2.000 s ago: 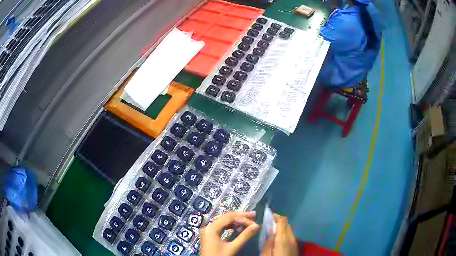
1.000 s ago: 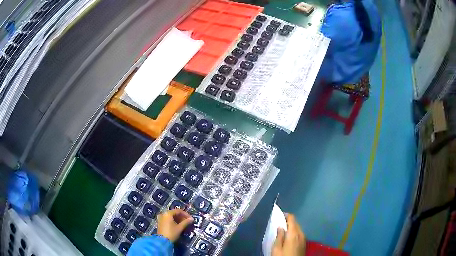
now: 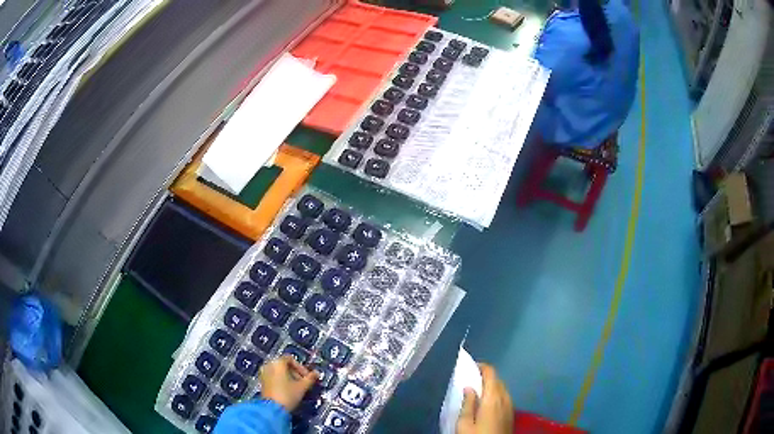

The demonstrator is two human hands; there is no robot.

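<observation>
The clear blister tray (image 3: 373, 288) lies on the green bench with rows of black parts (image 3: 303, 331) on its left and centre and empty glittering pockets on its right. My left hand (image 3: 287, 381), in a blue sleeve, is over the lower part of the tray, thumb and fingertips together at a black part; whether they hold anything tiny I cannot tell. My right hand (image 3: 488, 403) is at the bottom, right of the tray, holding a white sheet (image 3: 459, 386) upright. Some lower parts show a brighter white mark.
A second tray (image 3: 475, 144), partly filled, lies farther up. Behind it is a red-orange tray (image 3: 365, 51). White paper (image 3: 267, 119) lies on an orange frame (image 3: 293, 182), beside a black tray (image 3: 191, 258). A person in blue (image 3: 586, 76) sits on a red stool (image 3: 586, 191) at upper right.
My left hand has moved from beside my right hand onto the tray and stays over the parts. My right hand with the white sheet has moved slightly right. The view has shifted slightly.
</observation>
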